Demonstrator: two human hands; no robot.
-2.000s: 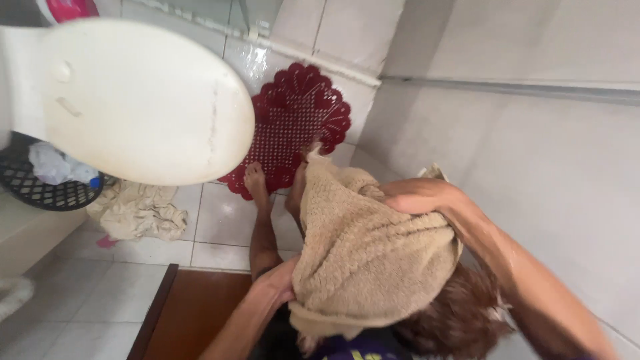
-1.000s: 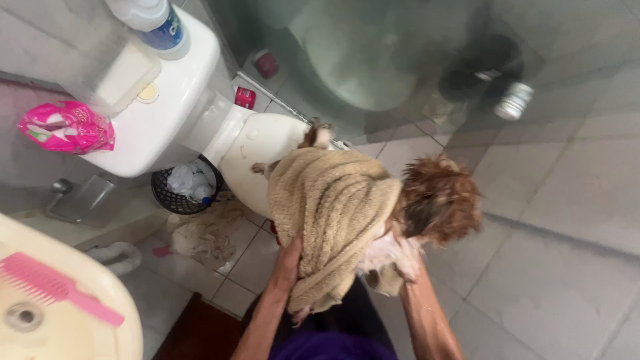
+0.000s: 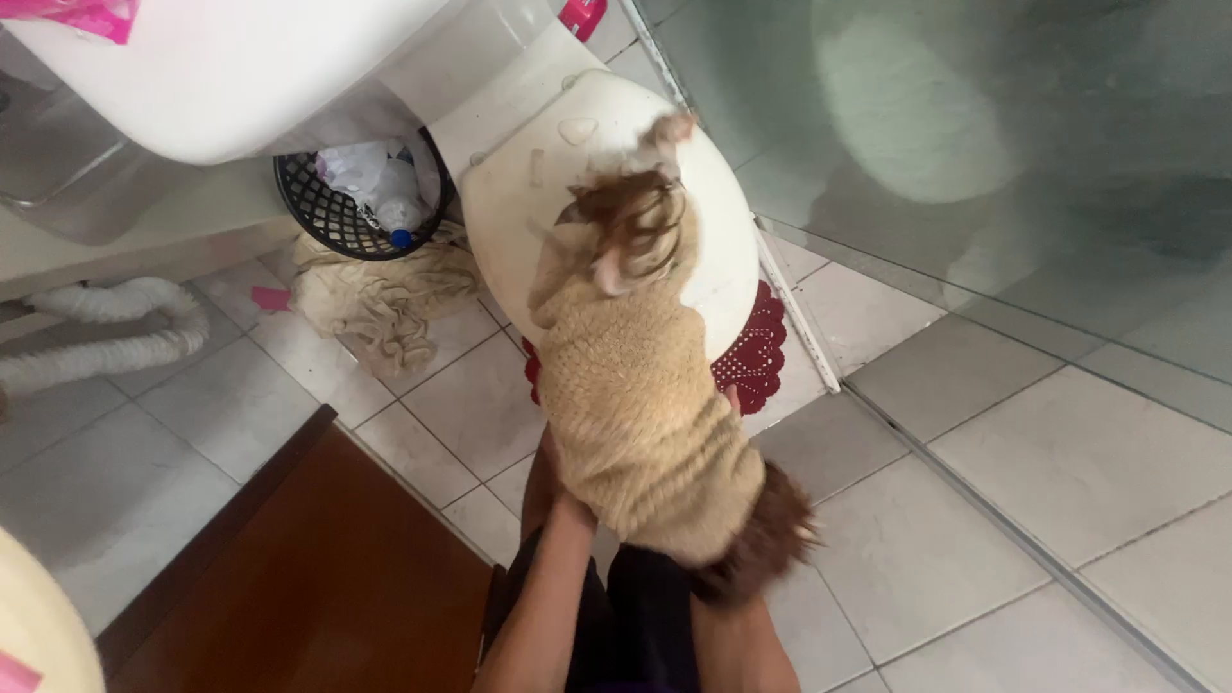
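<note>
A small brown-haired dog (image 3: pixel 760 539), its hair wet-looking, is wrapped in a beige towel (image 3: pixel 635 414). Its hindquarters lie over the closed white toilet lid (image 3: pixel 520 241), and its head is near my body, blurred. Against the towel's left side is my left hand (image 3: pixel 575 510), its fingers hidden under the bundle. My right forearm reaches up beneath the dog's head, where the right hand is hidden from view. A paw sticks out over the lid at the far end of the towel.
A black mesh bin (image 3: pixel 361 250) with a plastic bottle stands left of the toilet, beside a crumpled cloth (image 3: pixel 375 289). A glass shower panel (image 3: pixel 924 192) is at the right, a dark red crocheted mat (image 3: pixel 760 351) under the toilet's front, a brown door (image 3: pixel 318 577) lower left.
The towel-wrapped dog has been turned, with its head now nearer my body. My right hand, visible earlier at its chest, is now hidden. The view has shifted greatly.
</note>
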